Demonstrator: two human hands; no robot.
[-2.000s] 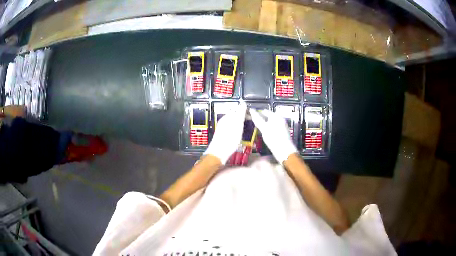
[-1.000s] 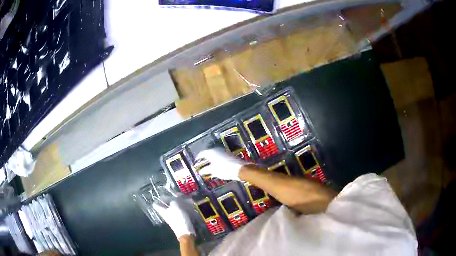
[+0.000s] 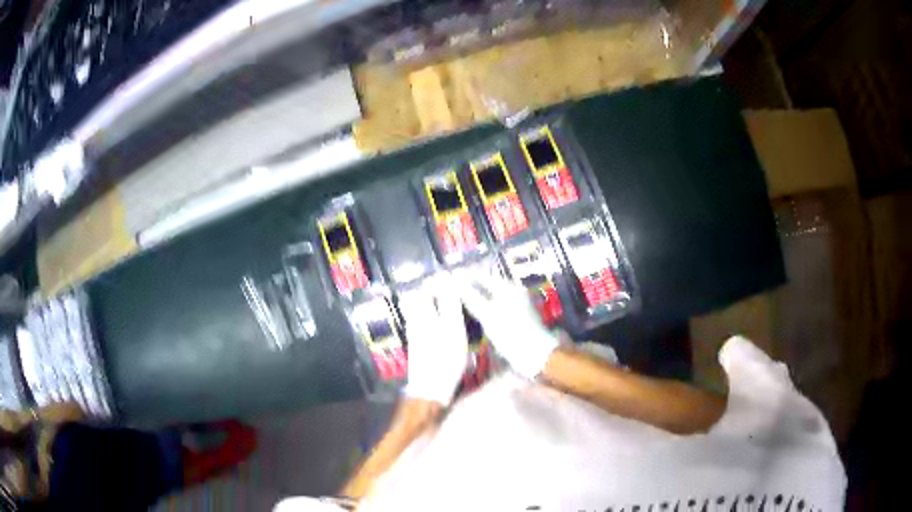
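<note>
A clear phone tray (image 3: pixel 620 262) with two rows of pockets lies slanted on the dark green surface. It holds several red-and-yellow phones (image 3: pixel 498 197). The second pocket from the left in the back row is empty. My white-gloved left hand (image 3: pixel 436 342) and right hand (image 3: pixel 512 326) meet at the fingertips over the middle of the front row. Another phone (image 3: pixel 477 366) shows between my palms, reaching to the tray's front edge, and appears held. Its upper part and the pockets beneath are hidden. The view is blurred.
Shiny clear plastic pieces (image 3: pixel 282 305) lie left of the tray. Stacked pale trays (image 3: pixel 62 350) stand at the far left. A person's dark sleeve (image 3: pixel 115 465) shows at lower left. Brown and grey boards (image 3: pixel 245 150) line the back ledge. A brown carton (image 3: pixel 805 150) is at right.
My right hand has moved from the back row to the front middle. My left hand has left the clear pieces and joined it. The back-row pocket where my right hand was is now empty.
</note>
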